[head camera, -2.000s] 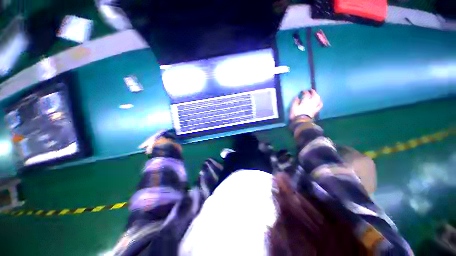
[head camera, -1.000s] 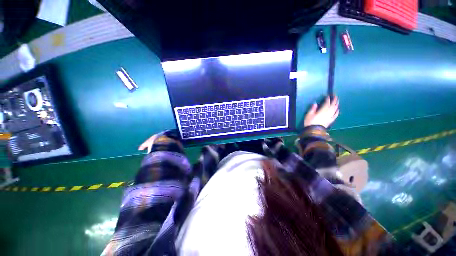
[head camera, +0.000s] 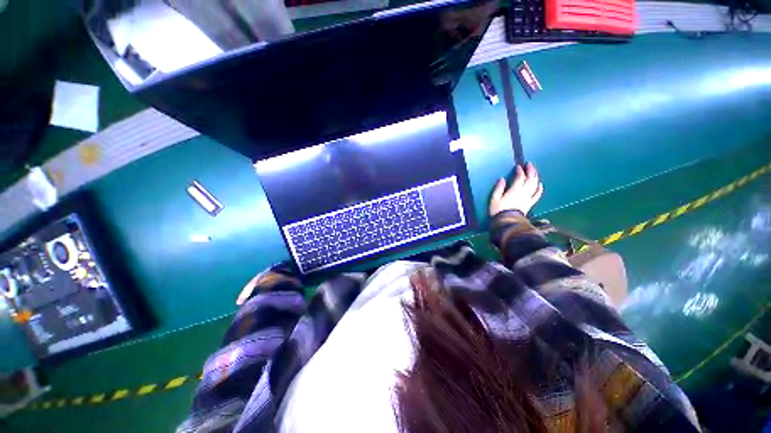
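An open laptop (head camera: 363, 182) stands on the green bench in front of me, its large black screen (head camera: 313, 76) raised. A small white piece (head camera: 457, 145) is at its right side. My right hand (head camera: 517, 191) rests on the bench right of the laptop, fingers apart, at the near end of a dark strip (head camera: 512, 114). I see nothing held in it. My left hand (head camera: 248, 290) is at the bench edge by the laptop's near left corner, mostly hidden by the sleeve, so its grip cannot be told.
An open laptop base (head camera: 59, 283) lies at the left. Small finger-sized items (head camera: 205, 198) lie between the laptops and at the back right (head camera: 488, 86). A red ribbed piece (head camera: 592, 15) is on a black base behind the bench. A beige stool (head camera: 605, 272) stands at the right.
The view has shifted and tilted, and more of the raised screen shows. Both hands stay in about the same places beside the laptop.
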